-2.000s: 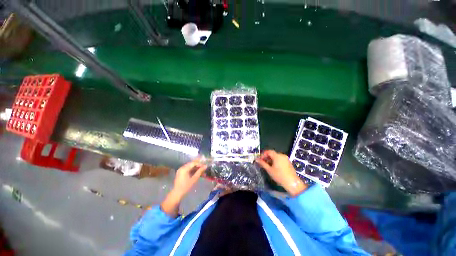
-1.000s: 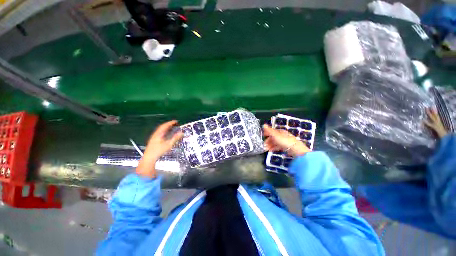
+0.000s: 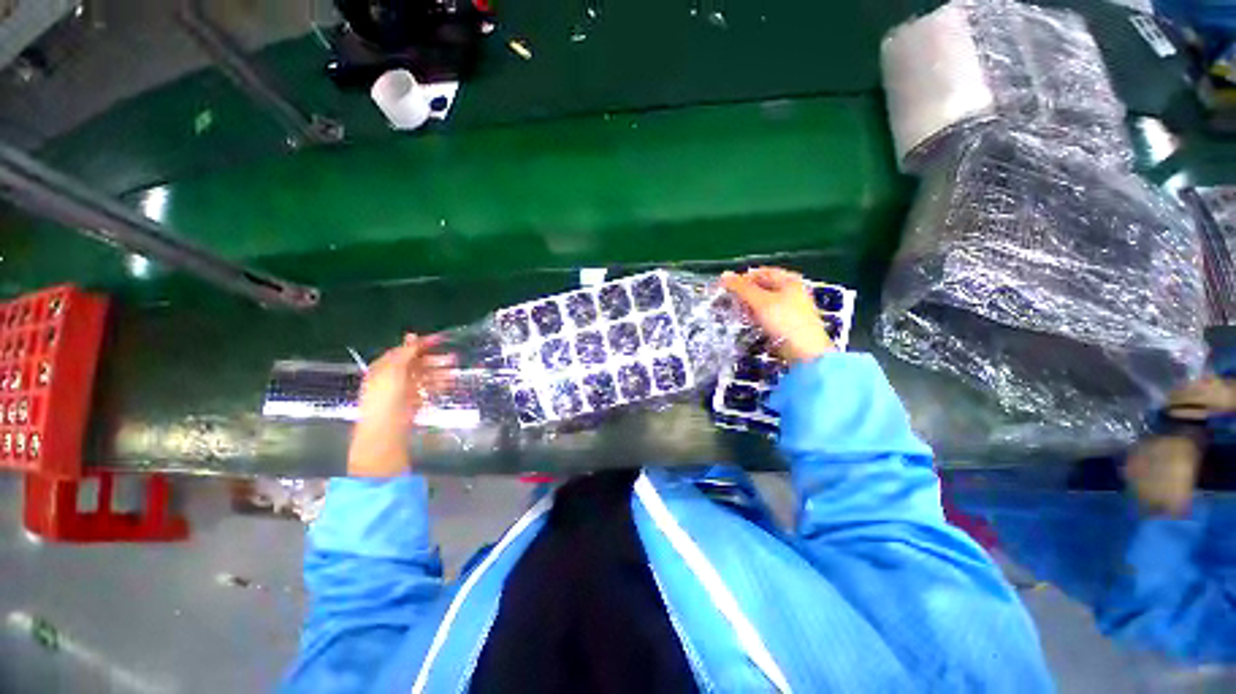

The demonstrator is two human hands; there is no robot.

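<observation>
A white parts sheet with rows of black rounded shapes lies crosswise in front of me, in crinkled clear wrap. My right hand pinches the wrap at the sheet's right end, above a second parts sheet, which it partly covers. My left hand is left of the wrapped sheet, fingers spread, over the dark gridded strip. Clear film reaches towards its fingers; whether they touch it is unclear. A pale thin stick shows beside that hand.
Large film-wrapped bundles stand at right. Another person's hands are at the right edge. A red perforated crate is at left, above a red stool. A metal post crosses the upper left. A white cup or roll lies beyond.
The wrapped sheet was lengthwise and now lies crosswise. Since the last frame, my right hand has moved up with the film, and my left hand has shifted slightly left. The other person's hands have moved lower.
</observation>
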